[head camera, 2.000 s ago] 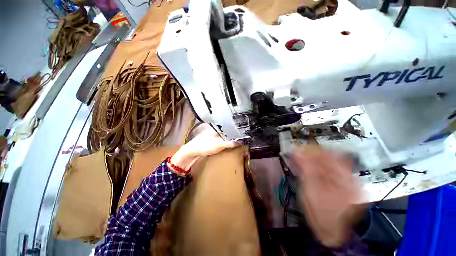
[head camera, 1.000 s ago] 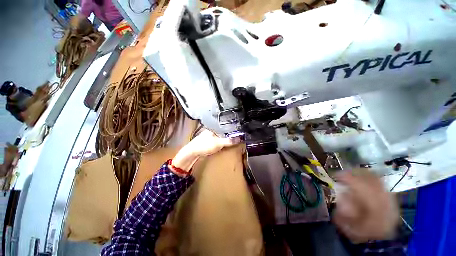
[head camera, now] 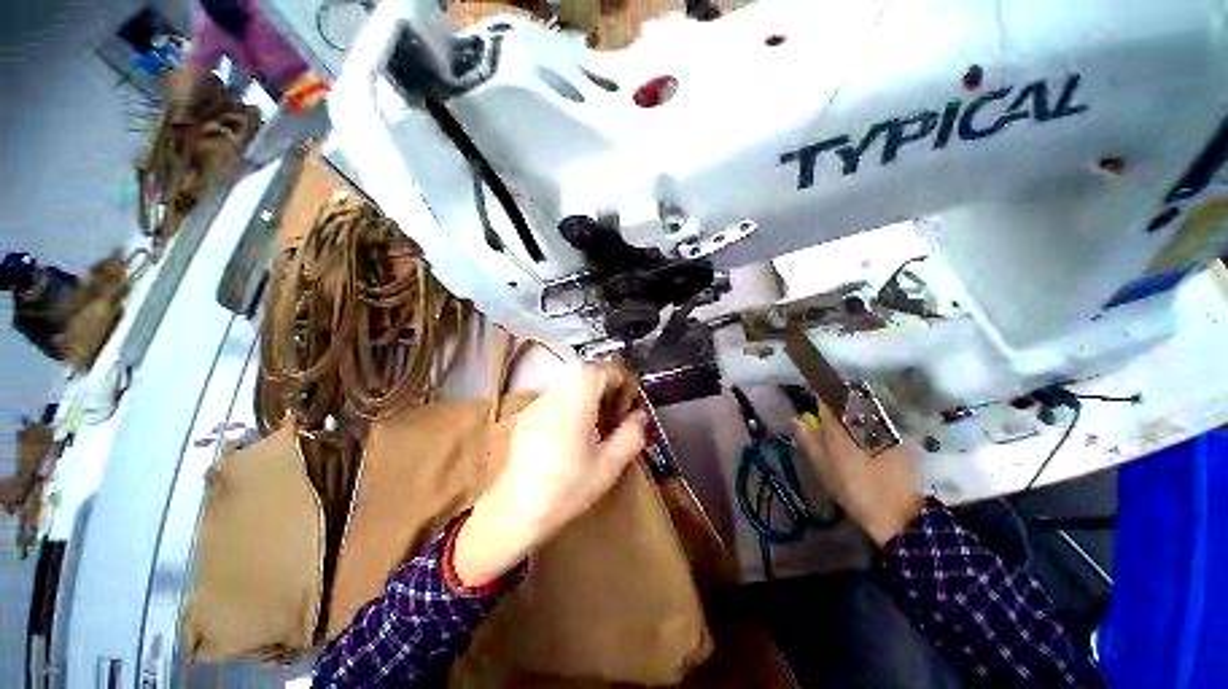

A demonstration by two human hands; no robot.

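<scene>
The tan bag body hangs below the needle area, its pale edge running down its right side. My left hand pinches its upper edge just left of the presser foot. My right hand is over the small pliers, fingers closed around the handles; only a bit of yellow and the dark jaws show. The scissors with teal-green loops lie just left of that hand. The needle tip cannot be made out.
The white sewing machine spans the top and right. A brown metal strip lies above my right hand. The strap bundle and a tan piece lie left. A blue object stands right. Other people show at far left.
My right hand has moved left from beside the pliers onto them. My left hand has bent its fingers over the bag's edge and moved slightly down. The view has shifted.
</scene>
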